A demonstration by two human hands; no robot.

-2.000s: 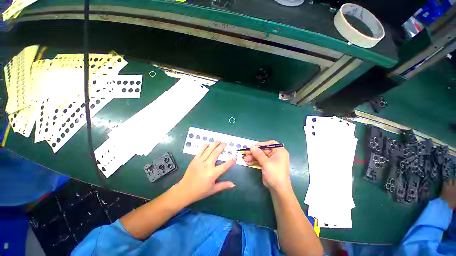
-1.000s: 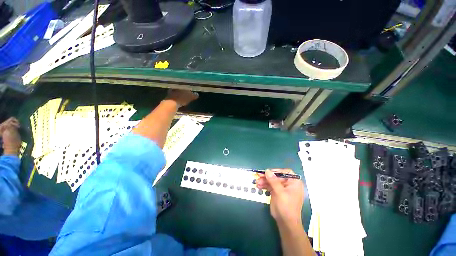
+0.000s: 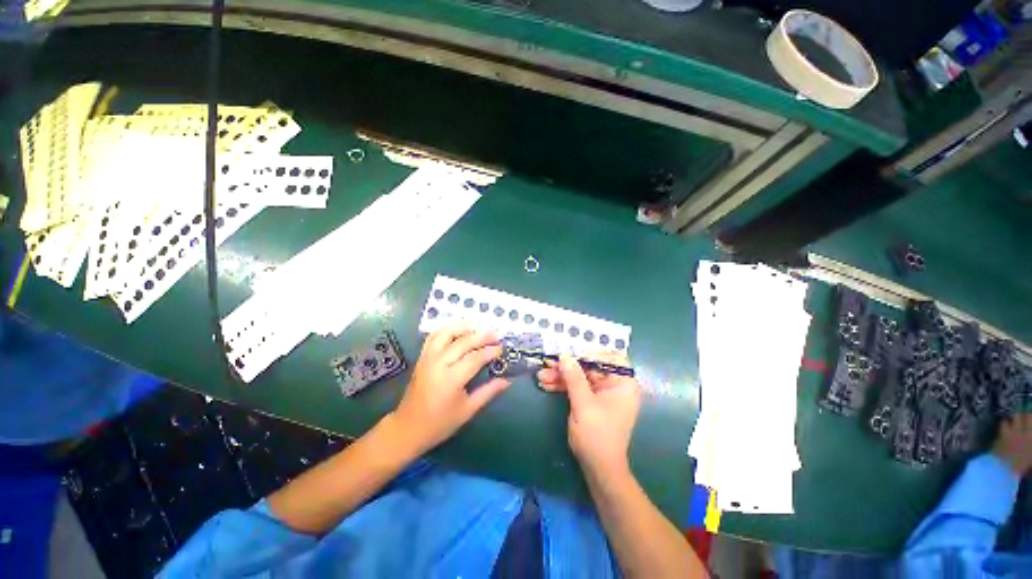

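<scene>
My left hand (image 3: 450, 379) holds a small dark plastic housing (image 3: 521, 343) by its left side, over the lower edge of the adhesive dot sheet (image 3: 532, 312). The sheet is a white strip with two rows of dark round spots. My right hand (image 3: 594, 396) grips slim dark tweezers (image 3: 605, 365), with the tip pointing left at the housing. The tip itself is too small to make out. A second dark housing (image 3: 370, 364) lies on the bench left of my left hand.
White stacked sheets lie at left (image 3: 351, 260) and right (image 3: 749, 385). Yellowish dot sheets (image 3: 136, 170) spread at far left. A pile of housings (image 3: 922, 379) is at far right, near another person's hand (image 3: 1016, 441). A small ring (image 3: 532, 265) lies behind the strip. Masking tape (image 3: 823, 59) sits on the shelf.
My left hand, which was reaching under the shelf one second ago, is back at the strip and now holds a housing. My right hand with the tweezers has moved left toward it.
</scene>
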